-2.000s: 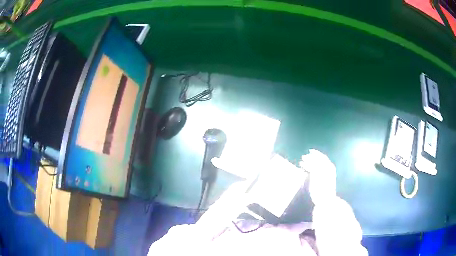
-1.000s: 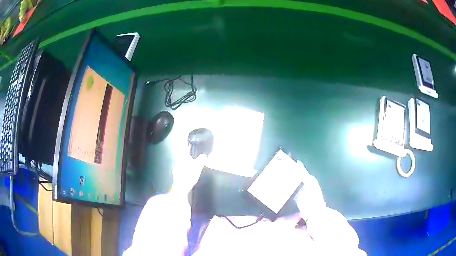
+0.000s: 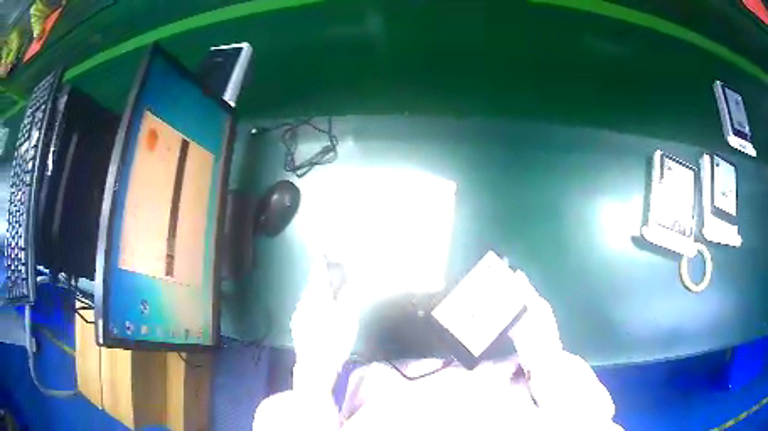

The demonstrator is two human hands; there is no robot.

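Note:
My right hand (image 3: pixel 537 324), glaring white, grips the right edge of an e-reader (image 3: pixel 480 305), tilted with its pale screen up and black frame showing. A black cable curves below it. My left hand (image 3: pixel 322 324), washed out by glare, is closed around the barcode scanner (image 3: pixel 335 274); only a small dark part of the scanner shows, and the rest is hidden or lost in glare. A bright white sleeve or tray (image 3: pixel 404 223) lies on the bench beyond my hands, its left side merging with the glare.
The monitor (image 3: pixel 164 210) and keyboard (image 3: pixel 29 185) stand at left, with a mouse (image 3: pixel 278 208) and coiled cable (image 3: pixel 312 145) beside them. Three e-readers on white pieces (image 3: pixel 674 198) and a tape roll (image 3: pixel 696 268) lie at right. Another device (image 3: pixel 232 69) is behind the monitor.
My left hand first held a white piece, then let go and took hold of the scanner, which is now nearer me. The e-reader remains in my right hand. The view has shifted slightly.

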